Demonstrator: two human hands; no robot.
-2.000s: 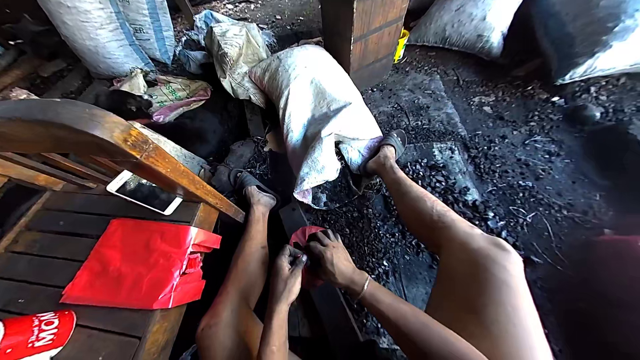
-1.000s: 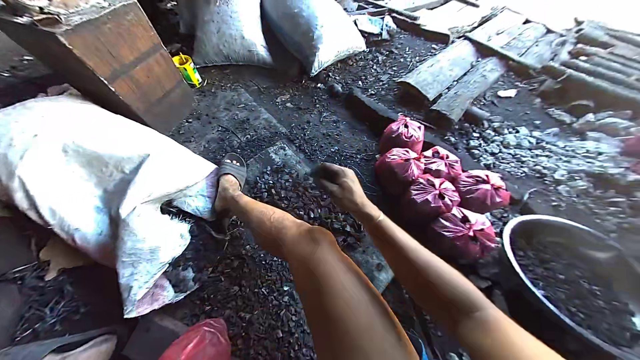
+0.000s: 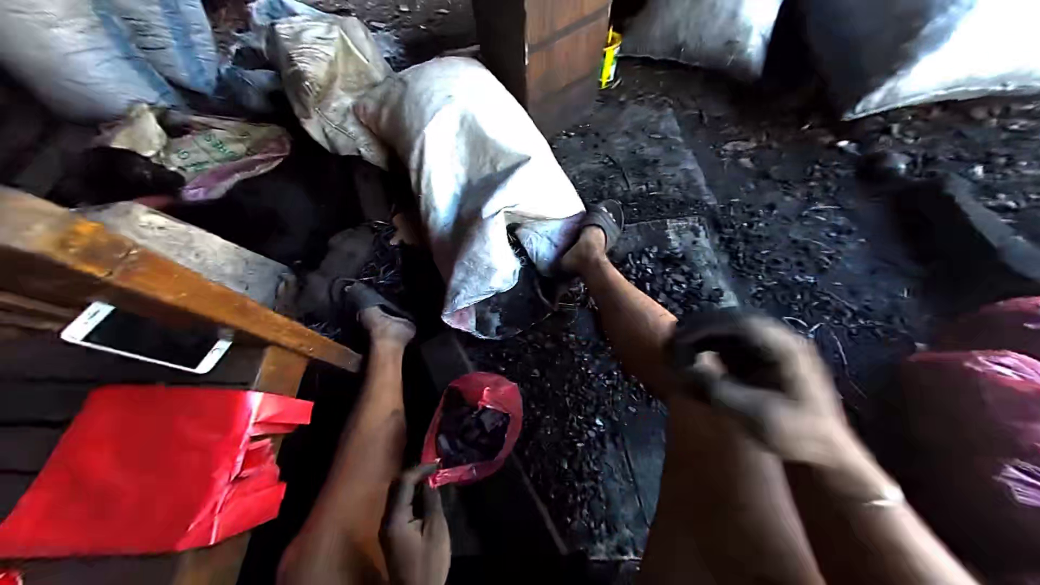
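Note:
A small red plastic bag [image 3: 513, 406] with its mouth spread stands between my legs, dark charcoal pieces [image 3: 471, 435] inside it. My left hand [image 3: 418, 520] pinches the bag's near rim between thumb and finger. Over my right knee is my right hand [image 3: 756, 382], blurred, its blackened fingers curled; whether it holds anything cannot be told. A white woven sack [image 3: 487, 154] lies beyond the bag, its open end near my right foot. A stack of flat red plastic bags [image 3: 138, 463] rests on the wooden bench at the left.
A white-framed phone [image 3: 146, 336] lies on the bench behind the wooden armrest [image 3: 162, 276]. Filled pink bags [image 3: 975, 422] stand at the right. Loose charcoal [image 3: 577, 439] covers the ground. A wooden post [image 3: 561, 57], a yellow container [image 3: 609, 58] and full sacks [image 3: 699, 32] are farther back.
The view swung right a second ago and is back. Two seconds ago both hands were together at the red bag; now my right hand is apart from it, over my right knee.

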